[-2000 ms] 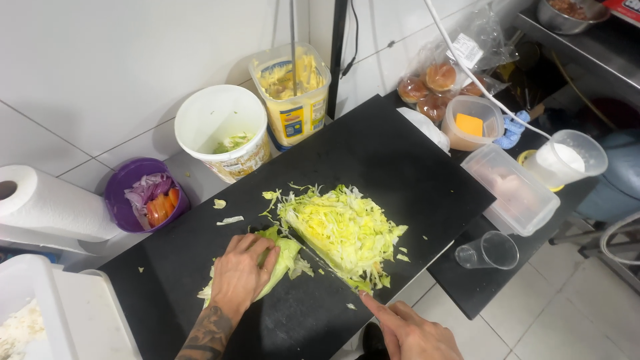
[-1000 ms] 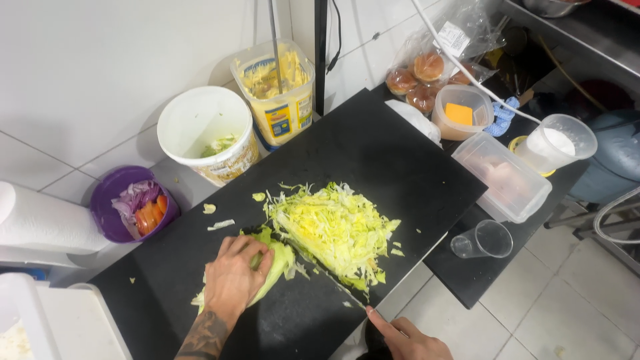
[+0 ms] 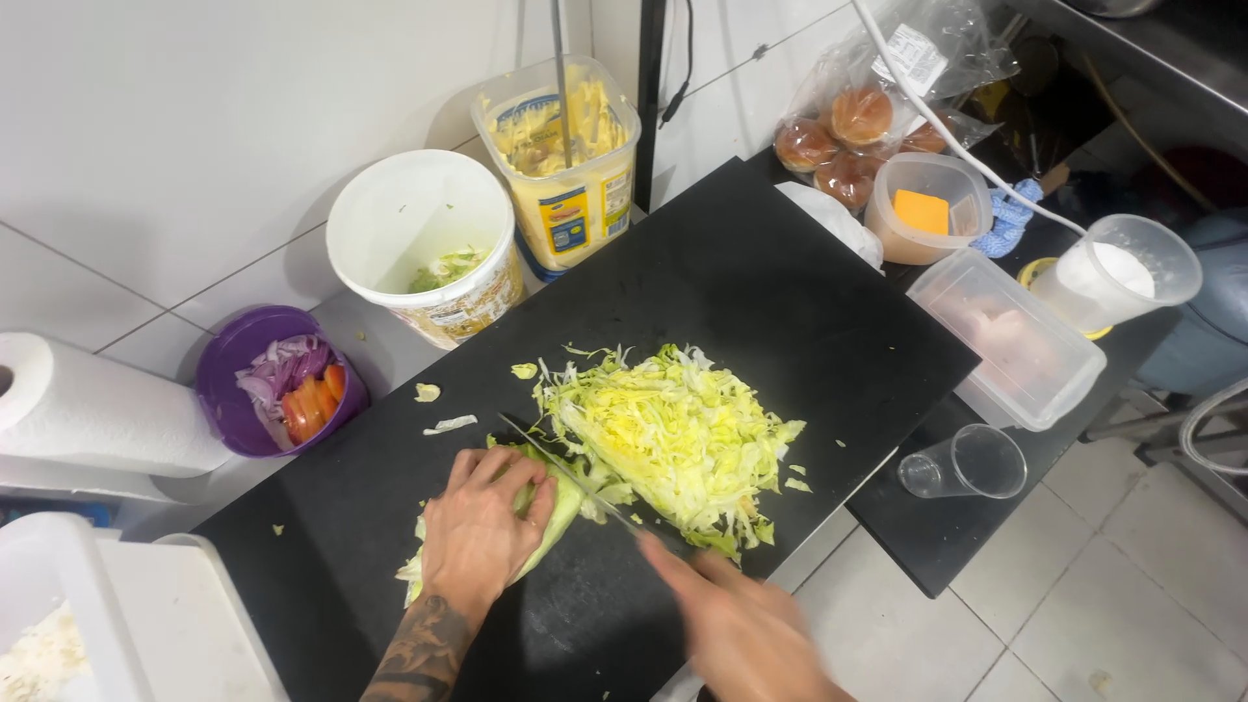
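Observation:
My left hand (image 3: 487,517) presses down on the uncut piece of lettuce (image 3: 558,517), fingers bent over its top. My right hand (image 3: 736,614), blurred, grips a knife (image 3: 585,485) whose thin blade lies slantwise across the lettuce's right end; the handle is mostly hidden in the fist. To the right of the blade is a loose heap of shredded pale green and yellow lettuce (image 3: 673,429). All of it rests on a black board (image 3: 741,253), with a few small scraps scattered to the left.
Behind the board stand a white bucket (image 3: 351,234) with lettuce bits, a tub of yellow spread (image 3: 575,210) and a purple bowl (image 3: 219,390) of onion and tomato. Paper towel (image 3: 107,409) is at left. Bagged buns (image 3: 863,117), a lidded container (image 3: 1033,341) and a clear cup (image 3: 985,463) are at right.
My right hand and the knife have moved left and away from me, from beside the shredded heap to the held lettuce. My left hand stays on the lettuce.

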